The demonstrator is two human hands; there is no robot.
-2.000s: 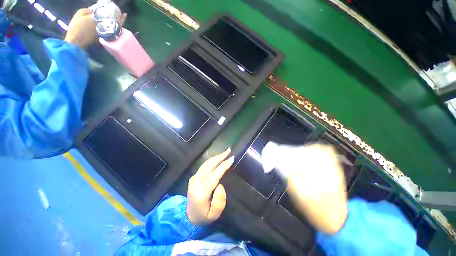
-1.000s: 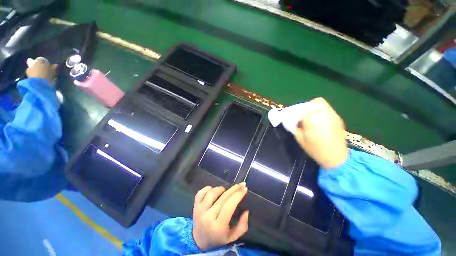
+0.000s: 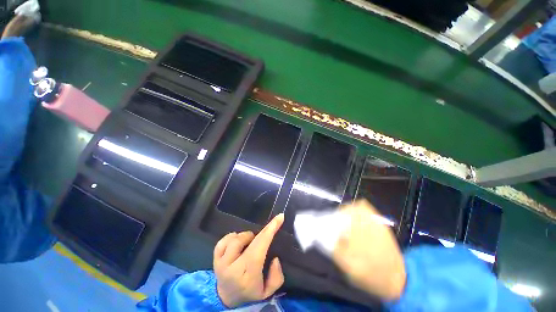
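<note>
A black foam tray [image 3: 208, 226] lies in front of me with several glossy phones in slots, screens up. My right hand [image 3: 366, 247], blurred, holds a bunched white wipe [image 3: 317, 230] at the lower end of the second phone [image 3: 320, 167] from the left. My left hand [image 3: 247, 265] is at the tray's near edge, index finger extended, its tip near the lower corner of the leftmost phone [image 3: 261, 167]. It holds nothing. My right hand and sleeve hide the near part of the tray.
A second black tray [image 3: 177, 204] with several phones lies to the left. A pink pump bottle [image 3: 79, 108] stands beyond it, near another person's blue sleeve [image 3: 18, 158]. A green belt [image 3: 341, 67] with a chipped edge runs behind. A grey post [image 3: 518, 167] is at right.
My right hand has moved the wipe from the second phone's far end to its near end. The view has shifted, showing more phones at right. The other person's hand is now at the upper left.
</note>
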